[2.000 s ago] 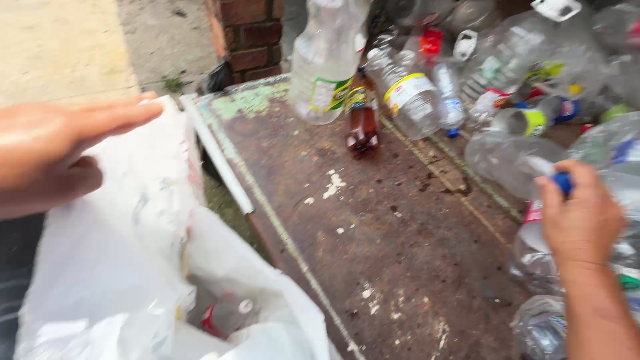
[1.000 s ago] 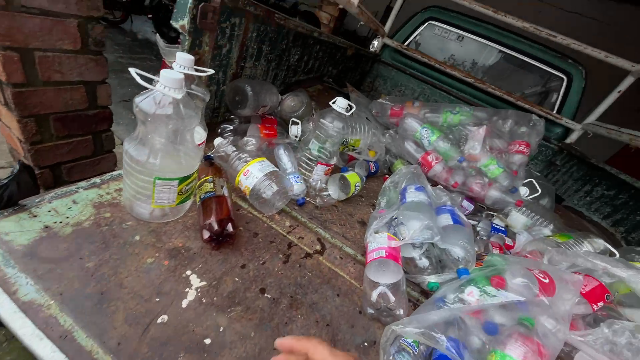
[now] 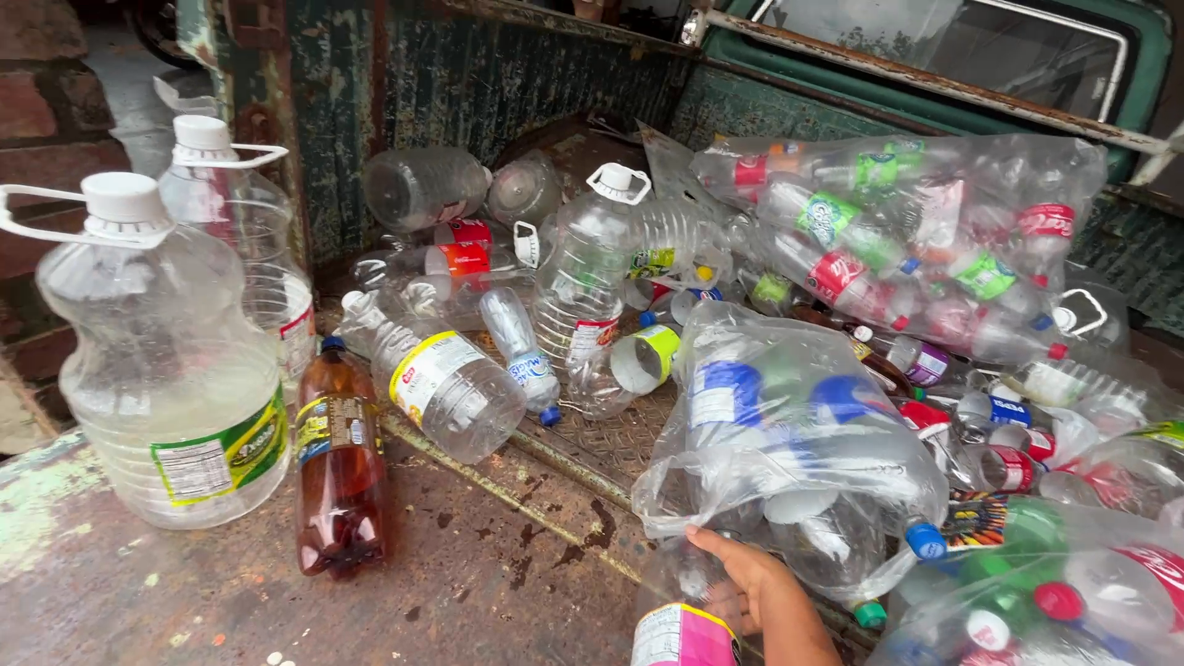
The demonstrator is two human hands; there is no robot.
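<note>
At the bottom centre, my right hand [image 3: 754,592] is around the side of a clear plastic bottle with a pink and yellow label [image 3: 684,634]. Its thumb lies by the open mouth of a clear plastic bag of bottles [image 3: 795,435], and the bottle's upper end is at that mouth. My left hand is out of view. On the left, a large clear jug with a white handle cap [image 3: 162,370] stands beside a brown plastic bottle [image 3: 342,462]. A clear bottle with a yellow-edged label [image 3: 453,388] leans over to their right, near a ribbed jug [image 3: 585,277].
All this rests on the rusty metal bed of a truck [image 3: 499,583]. Another full bag of bottles [image 3: 916,231] lies at the back, one more [image 3: 1045,592] at the lower right. Loose bottles lie between them. A rusty rail [image 3: 925,79] crosses before the cab window.
The view has swung from the white sack at the left to the truck bed. My left hand has left the view. My right hand now holds the pink-labelled bottle at the bag's mouth.
</note>
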